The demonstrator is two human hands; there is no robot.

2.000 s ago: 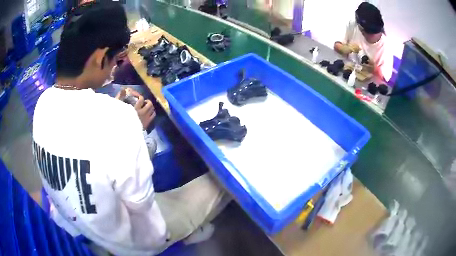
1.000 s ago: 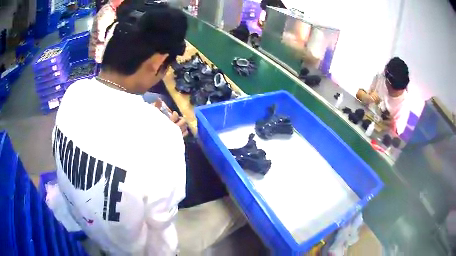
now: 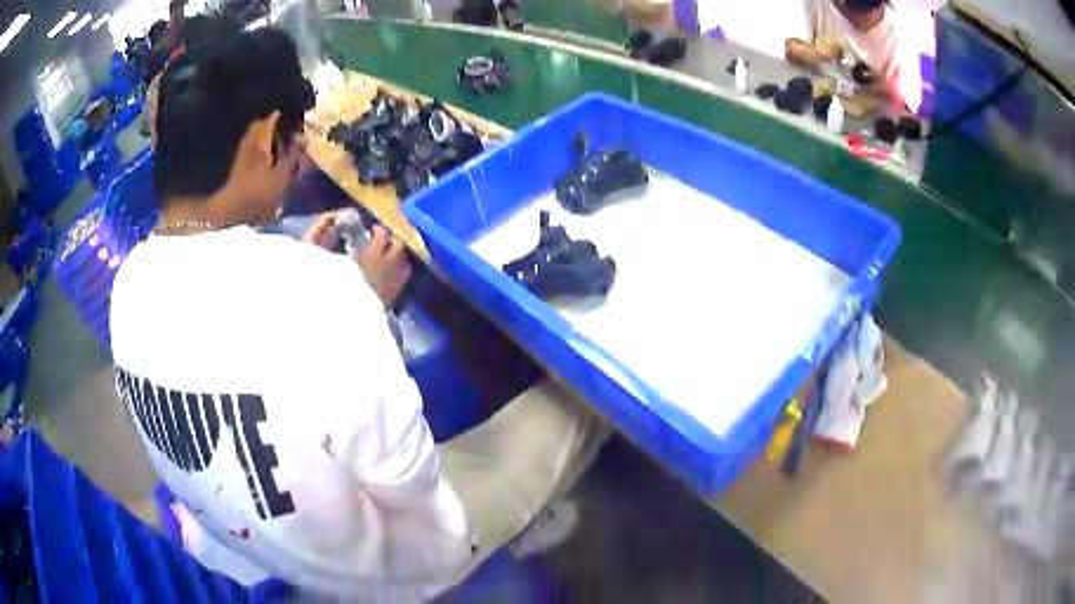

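Neither of my hands is in the picture. Nearest in front stands a large blue plastic tray with a pale lining. Two glossy black coat parts lie at its left side: one nearer and one farther back. Several pale figurine bodies, blurred, stand in a row on the bench at the right. A white glove with a red-orange edge lies against the tray's right end, beside a yellow-handled tool and a thin dark stick.
A seated person in a white top is close on the left, holding a small pale part. Black parts are piled on the tan bench beyond the tray. A green strip runs behind. Another person works across it.
The view has swung about between frames. Since a second ago the tray and bench sit higher in the picture, and the glove and figurine bodies show at the right. The black parts keep their places in the tray.
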